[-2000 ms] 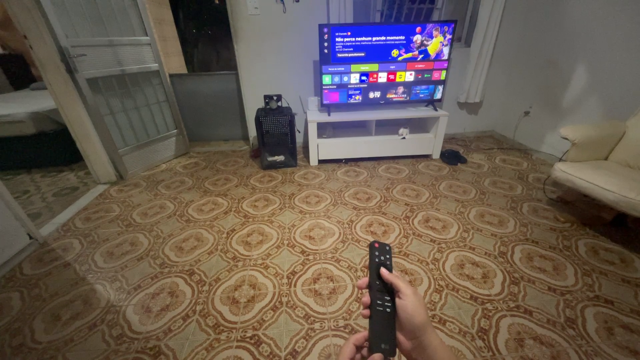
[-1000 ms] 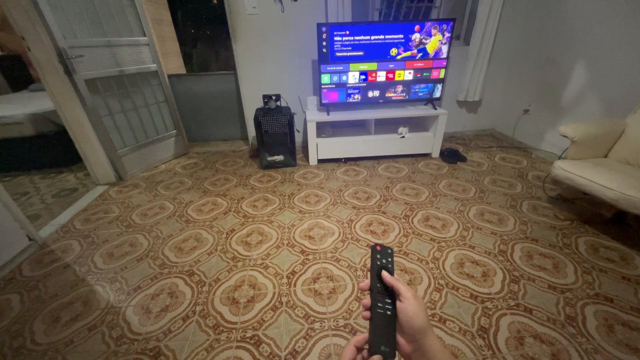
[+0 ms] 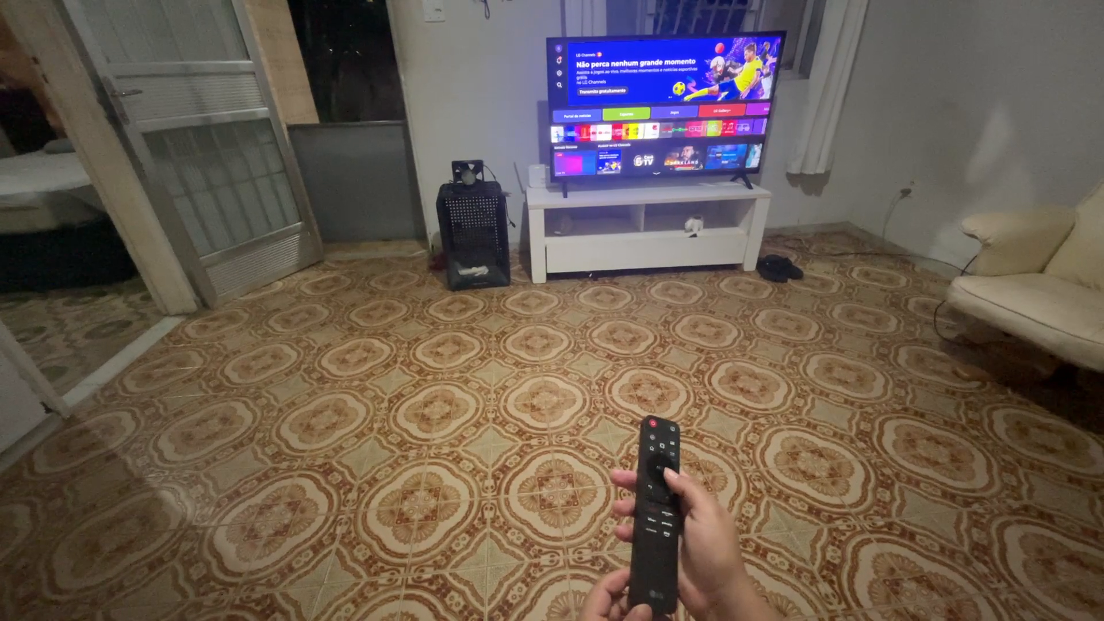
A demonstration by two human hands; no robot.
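Note:
A black LG television remote control [image 3: 657, 552] is held upright at the lower middle of the head view. My right hand [image 3: 709, 539] wraps it from the right, its thumb on the round pad in the upper half and its fingertips showing past the left edge. Below, my left hand [image 3: 608, 597] grips the remote's bottom end, and part of this hand is cut off by the frame. Across the room a lit flat-screen television [image 3: 634, 138] displays a menu with a banner and rows of colored tiles.
Under the television is a white TV stand [image 3: 647, 252]. Left of it stands a black perforated crate [image 3: 474, 237] with a small device on top. A metal and glass door [image 3: 203, 129] stands at the left, a cream armchair [image 3: 1035, 297] at the right. Dark footwear [image 3: 779, 268] lies on the patterned tile floor [image 3: 448, 414].
The row of small app tiles on the television screen looks different from before. Both hands keep their hold on the remote.

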